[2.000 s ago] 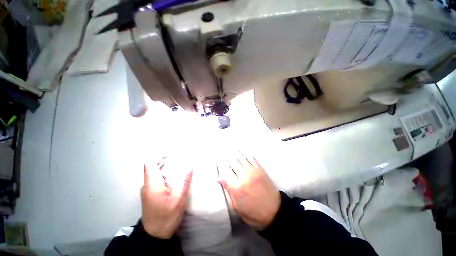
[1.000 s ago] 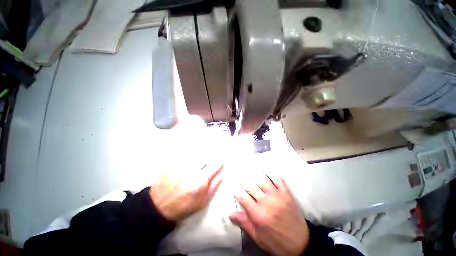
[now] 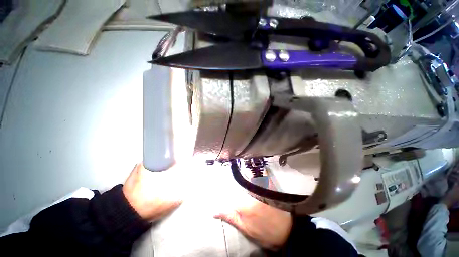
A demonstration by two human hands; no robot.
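Observation:
The pale fabric panel lies in front of the sewing machine head and runs down towards my lap, its upper part washed out by glare. My left hand lies on the fabric's left side below the lamp, its fingertips lost in glare. My right hand rests on the fabric's right side, thumb pointing left, its other fingers partly behind the take-up lever guard. Whether either hand grips the cloth is unclear. Small dark metal parts show near the needle area; the needle itself is hidden.
Thread snips with black blades and a purple handle side lie on top of the head. The grey-white lamp bar stands left of it. Cream cut pieces lie at the far left. Another person's sleeve shows at the right edge.
The view has moved closer over the machine head, so the snips show fully and the guard looms large. My left hand now sits below the lamp bar. The black-handled scissors are out of sight.

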